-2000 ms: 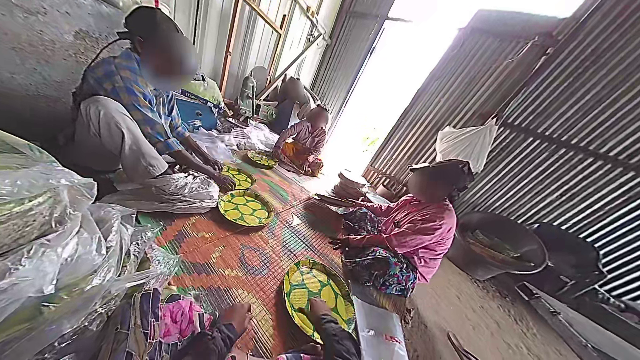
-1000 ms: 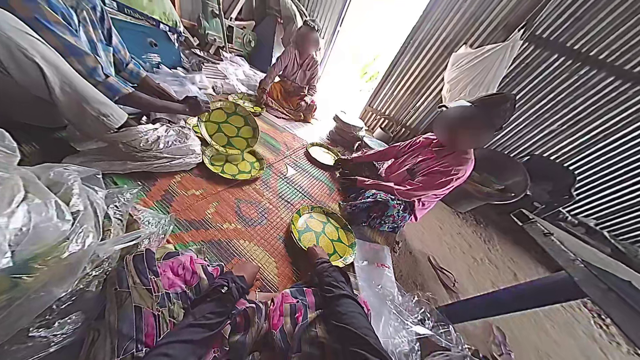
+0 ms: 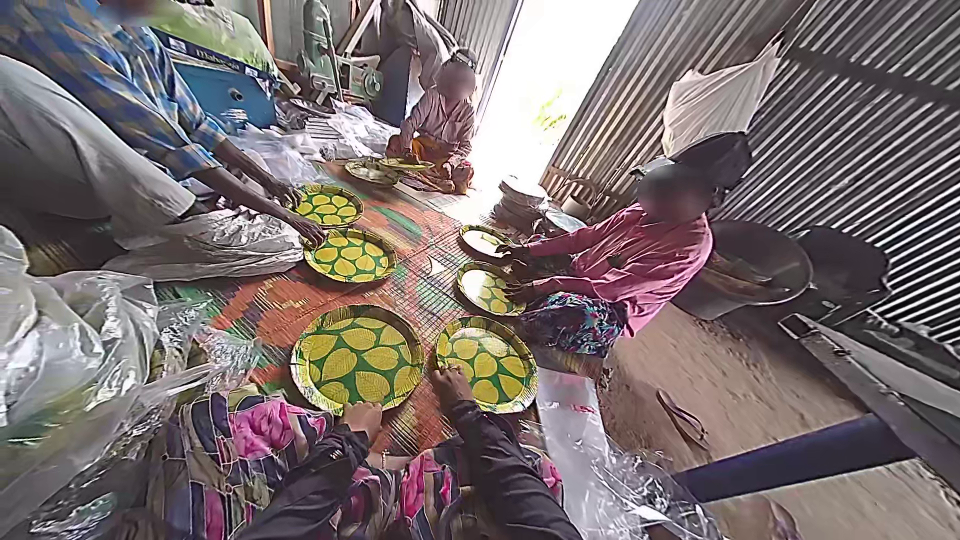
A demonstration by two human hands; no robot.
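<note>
Two round plates patterned with yellow leaves on green lie on the woven mat in front of me. My left hand grips the near rim of the left plate. The near-left rim of the right plate is in the fingers of my right hand. Beyond them, a person in a checked shirt touches two similar plates at the left. At the right, a person in a pink shirt has hands on two more, one a leaf-patterned plate.
Clear plastic bags are heaped at my left. A clear plastic sheet lies at my right. Another person sits with plates at the mat's far end. A stack of plates stands near the doorway, and a wide metal basin behind the pink-shirted person.
A second plate now lies before me, with my left hand at its rim; one second ago only my right hand was at a plate. The pink-shirted person now has two plates instead of one.
</note>
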